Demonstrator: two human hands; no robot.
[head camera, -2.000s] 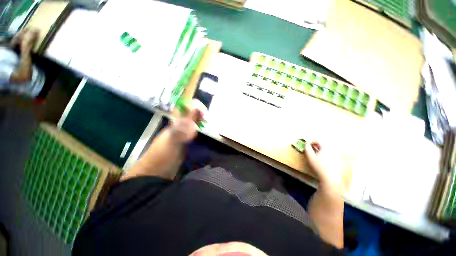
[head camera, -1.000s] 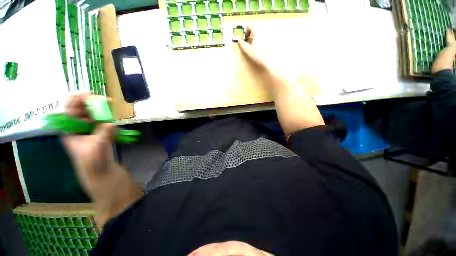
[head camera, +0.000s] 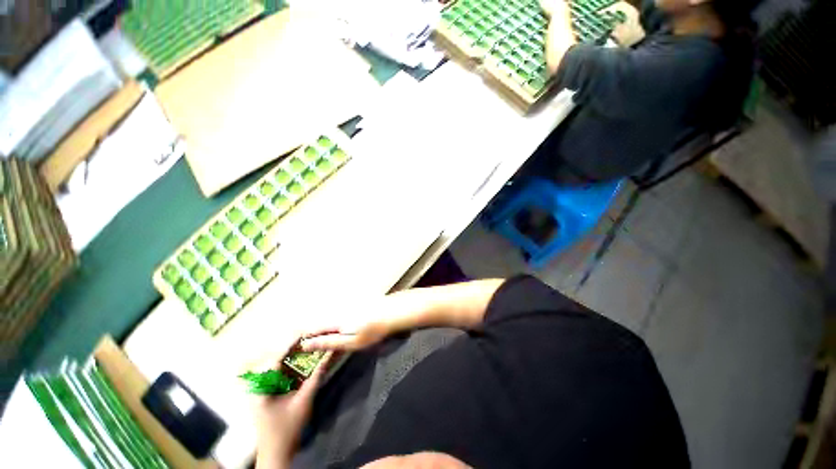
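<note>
My left hand (head camera: 286, 414) is low in the picture, closed around a bright green clump of pieces (head camera: 266, 381). My right hand (head camera: 341, 339) meets it, with its fingers on a small green square piece (head camera: 301, 361) between the two hands. Both hands are over the near edge of the work cardboard (head camera: 353, 266). Rows of green square pieces (head camera: 220, 261) lie along the cardboard's far side. The fingertips are blurred, so which hand bears the square piece is hard to tell.
A black phone (head camera: 183, 414) and a stack with paper layers (head camera: 78, 417) lie at lower left. A blank cardboard sheet (head camera: 261, 87) is behind. A person (head camera: 632, 101) sits at a green-topped stack (head camera: 500, 46), by a blue stool (head camera: 559, 215).
The view has turned towards the right. My right hand has come from the rows to my left hand. The left hand has moved from the left stack to the cardboard's near edge.
</note>
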